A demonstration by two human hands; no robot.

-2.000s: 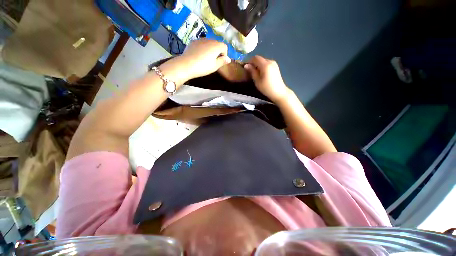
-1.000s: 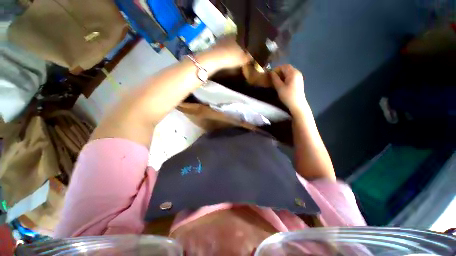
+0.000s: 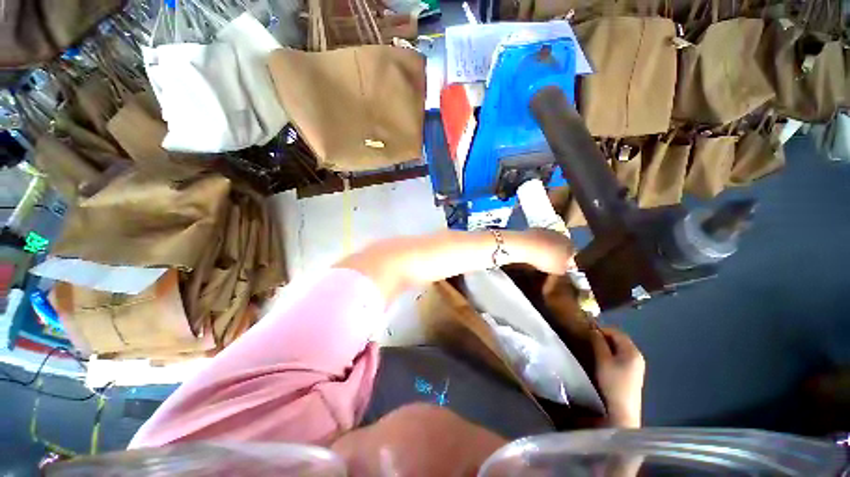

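Note:
The brown bag [image 3: 461, 321] is open in front of me, its dark inside and a grey-white lining [image 3: 522, 321] with crumpled white paper [image 3: 517, 349] showing. My left hand [image 3: 550, 252], with a thin bracelet watch on the wrist, is at the far end of the bag's top edge and grips it; its fingertips are partly hidden by the machine head. My right hand [image 3: 620, 363] pinches the same edge nearer me. The edge between the hands lies against the dark machine head [image 3: 643, 256].
A blue machine body [image 3: 522, 112] with a dark arm stands ahead. A white table [image 3: 382, 219] with a yellow line is left of it. Brown bag pieces [image 3: 158, 219] are heaped at left. Brown bags [image 3: 629, 74] and a white bag [image 3: 219, 88] hang beyond.
The view has swung up and left, bringing the machine and hanging bags into sight. Both hands still hold the bag edge, now by the machine head.

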